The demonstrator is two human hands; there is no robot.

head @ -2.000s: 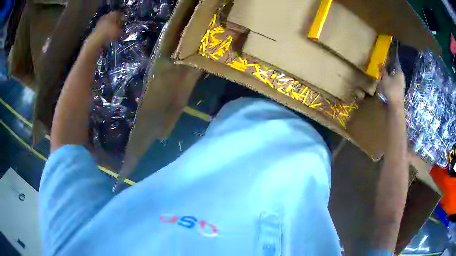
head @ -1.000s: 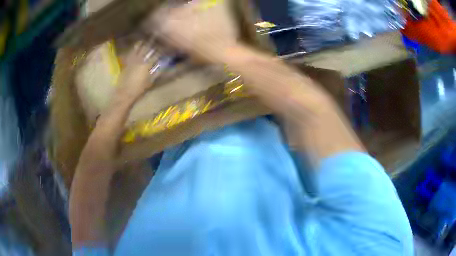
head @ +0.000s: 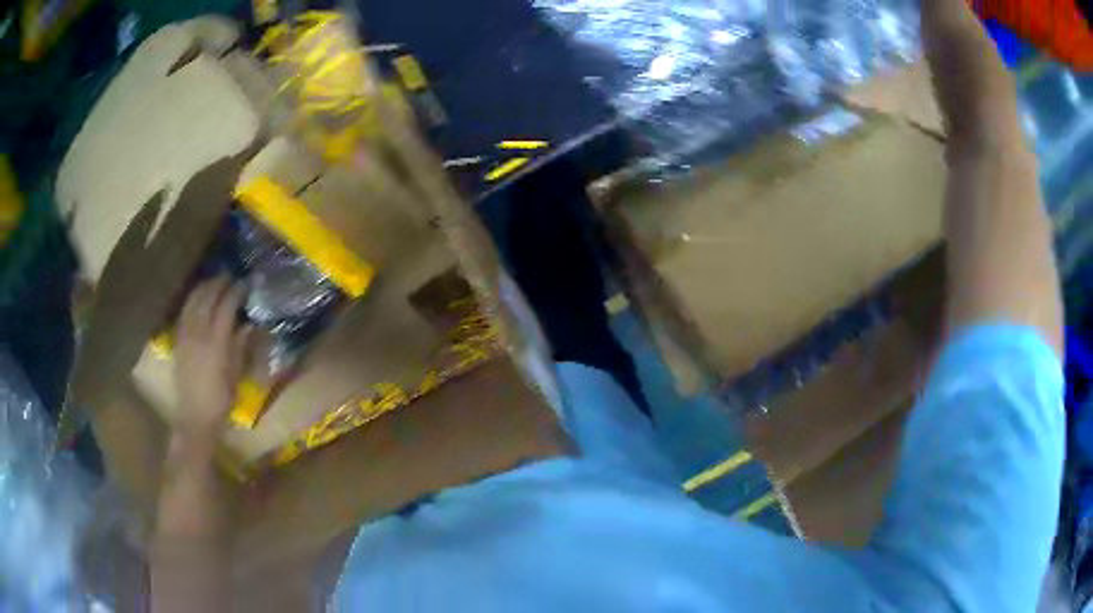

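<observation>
A yellow box [head: 306, 236], partly folded with brown inside, lies on the brown box blanks [head: 396, 228] in the open carton [head: 420, 443] at the left. Silvery and dark bagged parts [head: 285, 291] lie in it. My left hand [head: 210, 347] is at the box's left side, fingers extended against the bagged parts and blurred; whether it grips them cannot be told. My right forearm reaches up along the right side; my right hand is cut off by the top edge.
Yellow scraps [head: 462, 347] line the carton's near edge. Clear bagged parts [head: 683, 60] lie on the black table [head: 491, 72]. A side carton [head: 779, 252] at the right holds thin dark bagged items [head: 815, 353]. An orange object [head: 1055, 26] is top right.
The view has swung right, and the open carton shows further left. My right hand has left the carton and gone out past the top edge. The bagged parts now show in the yellow box.
</observation>
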